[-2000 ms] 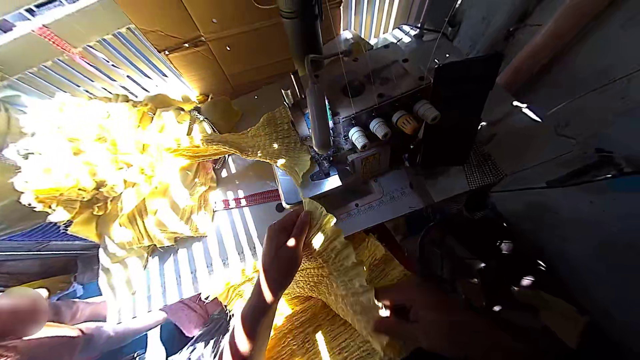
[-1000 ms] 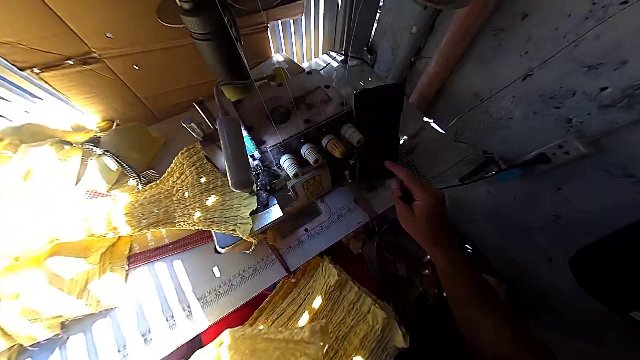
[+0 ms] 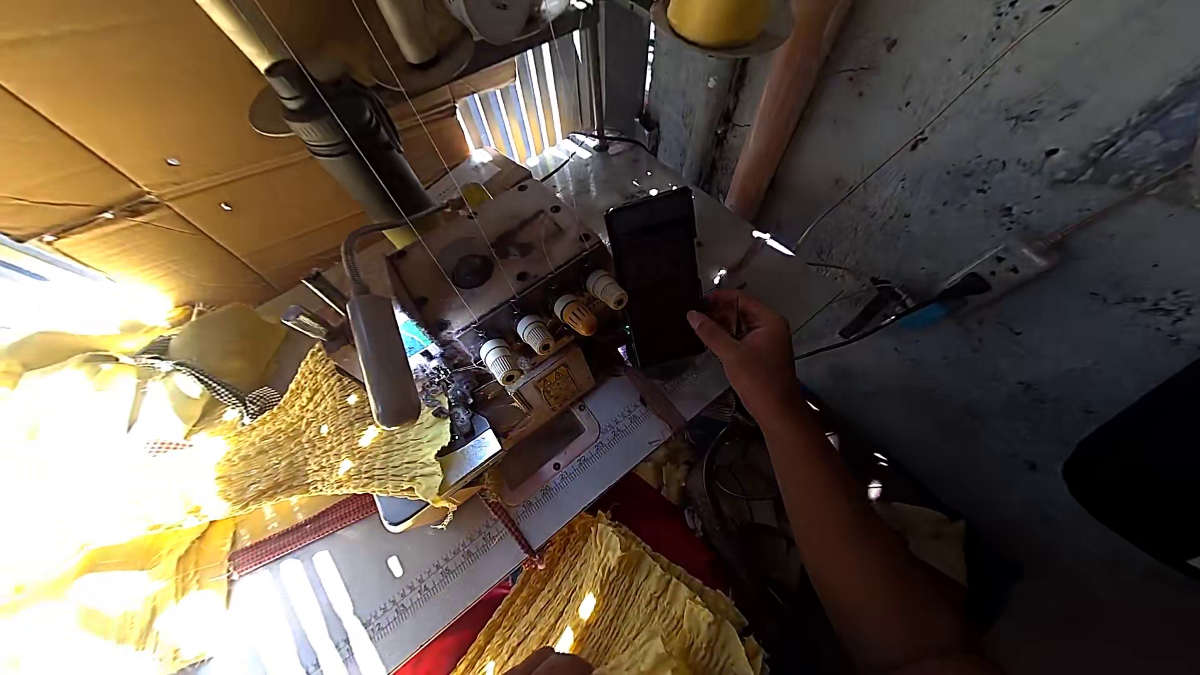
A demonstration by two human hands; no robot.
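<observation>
My right hand [image 3: 750,347] touches the lower right edge of a dark, upright phone-like panel [image 3: 654,277] beside an overlock sewing machine [image 3: 497,244]. Only the fingers of my left hand [image 3: 551,662] show at the bottom edge, on a gathered yellow fabric piece [image 3: 609,600]; their grip is hidden. Another shirred yellow piece [image 3: 323,441] lies by the presser foot area, left of the metal plate [image 3: 471,457]. White and orange tension dials [image 3: 575,316] line the machine's front. A grey lamp-like head [image 3: 382,361] hangs over the fabric.
A sunlit heap of yellow fabric [image 3: 84,469] covers the left side. A ruler strip [image 3: 450,572] runs along the table front. Cardboard [image 3: 187,178] stands behind. Thread cones sit above the machine. A power strip [image 3: 1008,262] with cables is on the right wall.
My right hand has left the yellow fabric it was near two seconds ago and moved up to the dark panel. My left hand is now mostly out of view. The view has shifted right and closer.
</observation>
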